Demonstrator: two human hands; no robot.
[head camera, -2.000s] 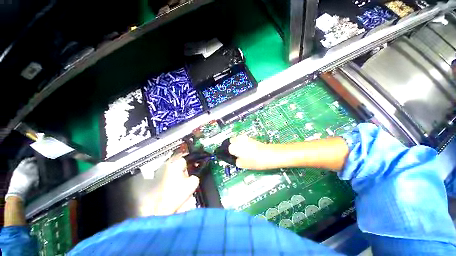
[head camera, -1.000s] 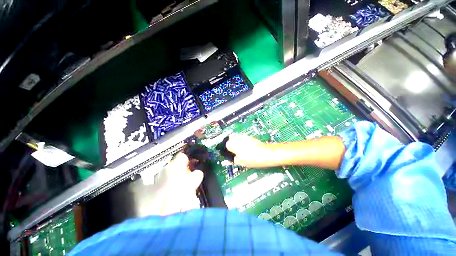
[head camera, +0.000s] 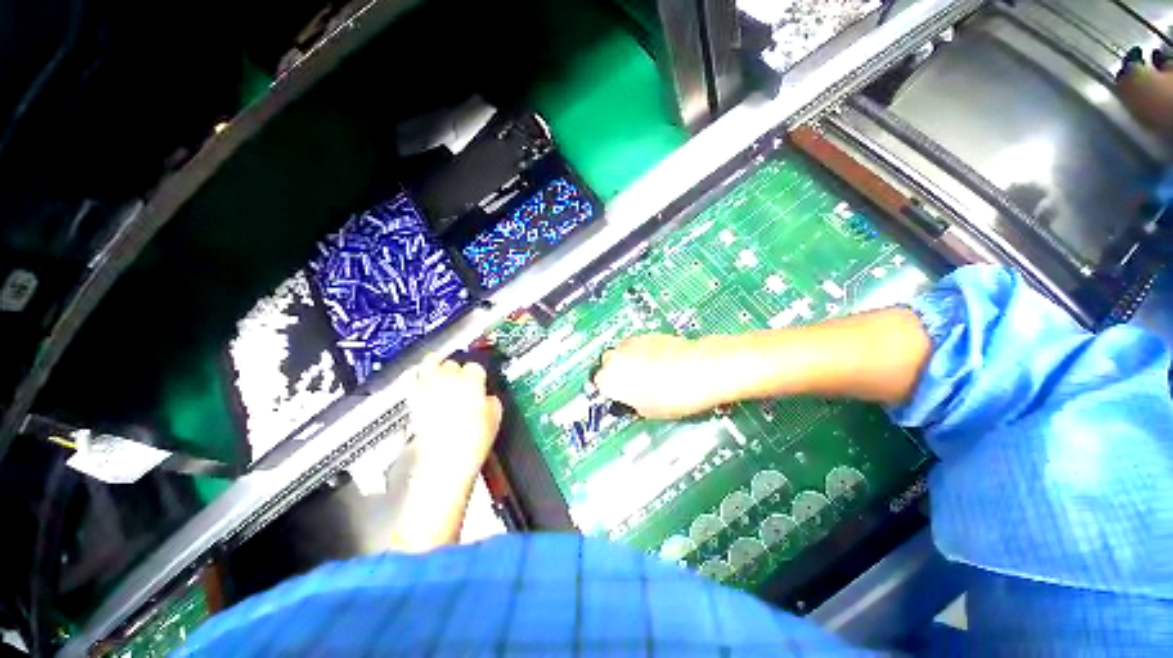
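The large green circuit board (head camera: 720, 302) lies in a dark carrier below the shelf. My right hand (head camera: 650, 375) is over the board's left part, its fingertips down by a few blue-violet cylinders (head camera: 594, 424) standing on the board. Whether it holds a part is hidden by the fingers. My left hand (head camera: 450, 399) is at the carrier's upper left corner, beside the rail, its black-covered fingertips curled. I cannot tell if it holds anything.
Bins of white connectors (head camera: 277, 366), blue-violet cylinders (head camera: 390, 280) and small blue components (head camera: 530, 234) stand behind the metal rail (head camera: 643, 206). A paper label (head camera: 116, 456) is at left. Another person's hand (head camera: 1145, 97) shows at the upper right edge.
My left hand has moved away from my right, up towards the rail. My right hand has shifted slightly on the board. The view has shifted, and the gloved hand at far left is gone.
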